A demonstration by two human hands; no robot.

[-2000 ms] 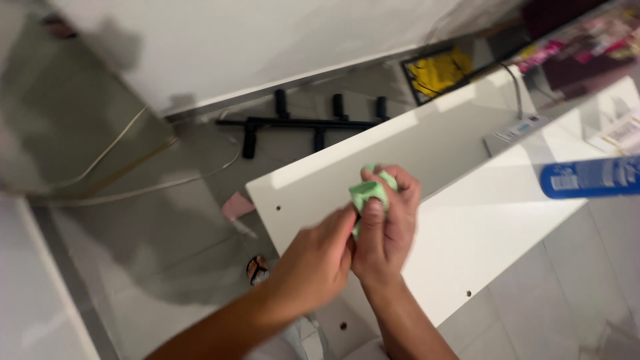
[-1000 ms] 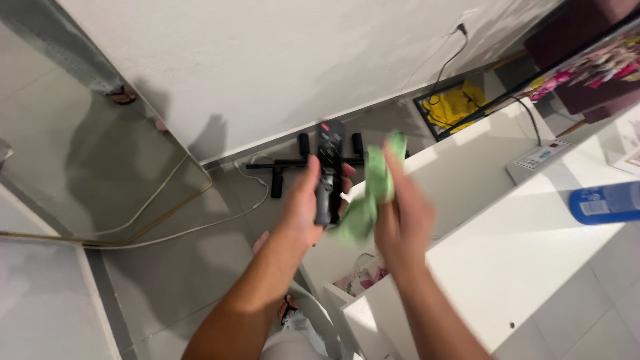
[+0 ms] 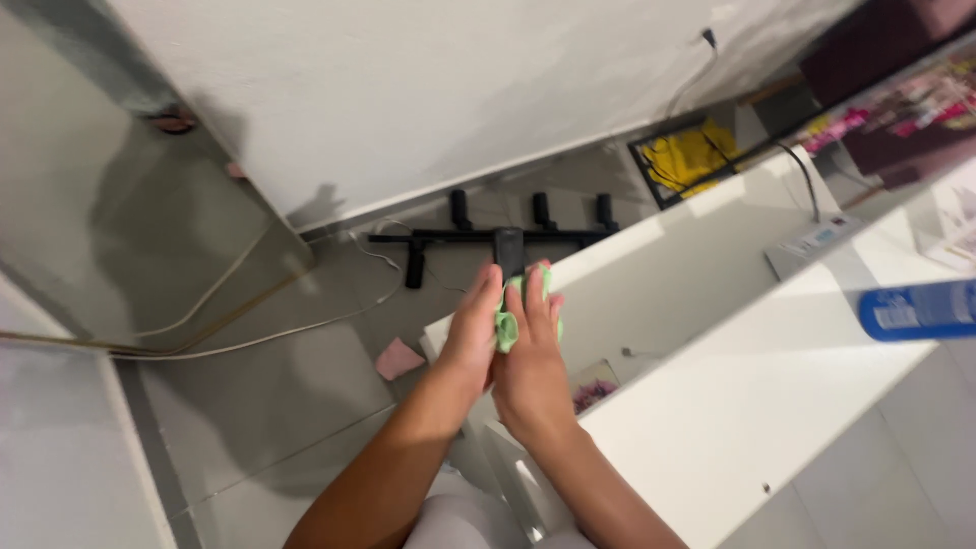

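My left hand (image 3: 473, 328) holds a black remote control (image 3: 509, 250), whose far end sticks out beyond the fingers; the rest of it is hidden between my hands. My right hand (image 3: 534, 351) presses a light green cloth (image 3: 506, 329) against the remote, with folds of cloth showing between and beyond the fingers. Both hands are close together over the near left end of a white furniture piece (image 3: 686, 396).
A blue canister (image 3: 915, 311) lies on the white top at right. Past the furniture, a black rack with stubby arms (image 3: 457, 212) lies on the floor by the wall. Also there are a pink cloth (image 3: 398, 359), a white cable (image 3: 259, 347) and a yellow bag (image 3: 690, 156) in a black frame.
The green cloth, held apart from the remote in my right hand one second ago, is now against it. My hands have come together. Two seconds ago the remote was not visible.
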